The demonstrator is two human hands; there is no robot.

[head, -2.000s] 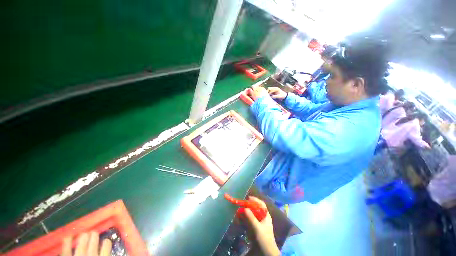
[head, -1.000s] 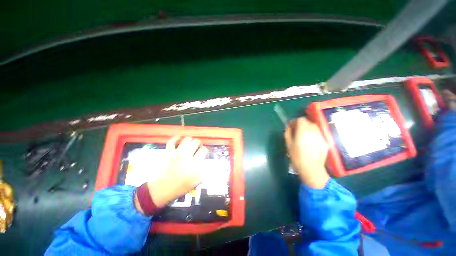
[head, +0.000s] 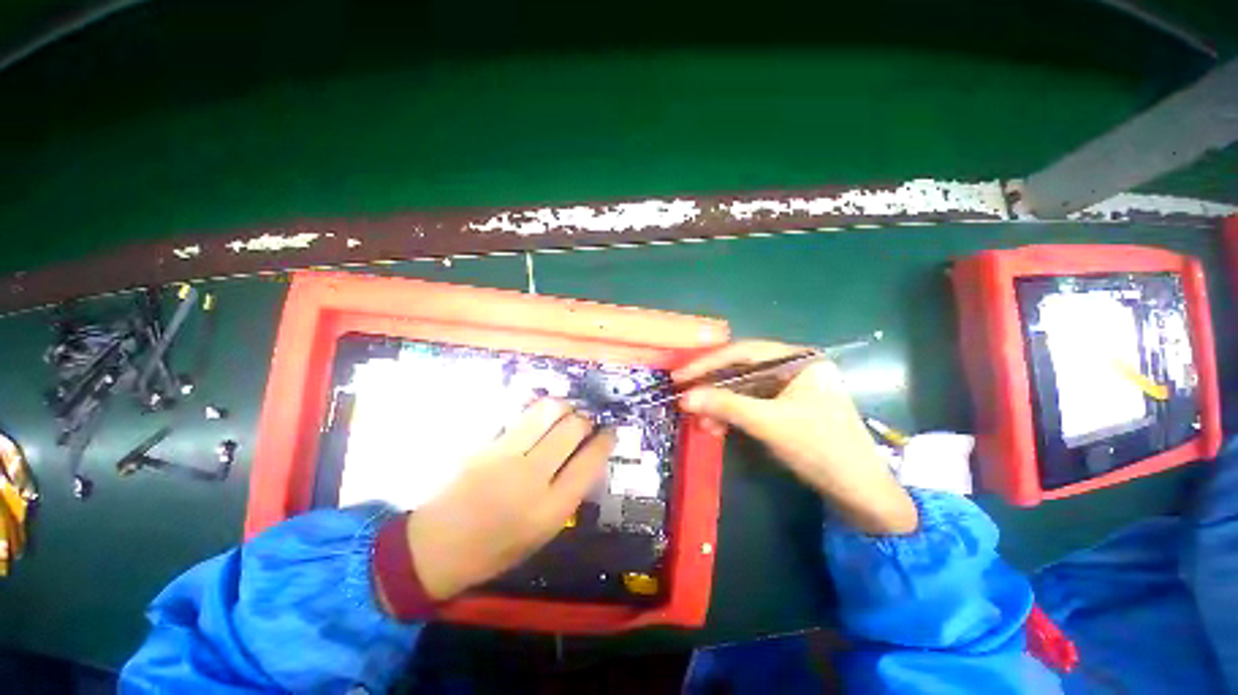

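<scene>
An open tablet (head: 597,564) with a glaring silver-white battery area and dark circuitry lies in a red-orange tray (head: 703,530) in front of me. My right hand (head: 794,421) holds slim tweezers (head: 774,367) near the tablet's upper right corner, their tips over the circuitry. My left hand (head: 509,496) rests on the tablet, fingers bent, fingertips close to the tweezer tips. Whether its fingertips hold a small part cannot be told.
A pile of black lead parts (head: 109,367) lies left, with orange flex cables (head: 11,496) at the far left edge. A white wipe (head: 937,462) and a second tablet tray (head: 998,380) lie right. A pale post (head: 1134,143) stands behind. A red-handled tool (head: 1048,638) is at lower right.
The view has swung down and left onto the nearer tablet. My right hand has moved from beside the second tray to this tablet's upper right corner, now with tweezers. My left hand stays on the tablet.
</scene>
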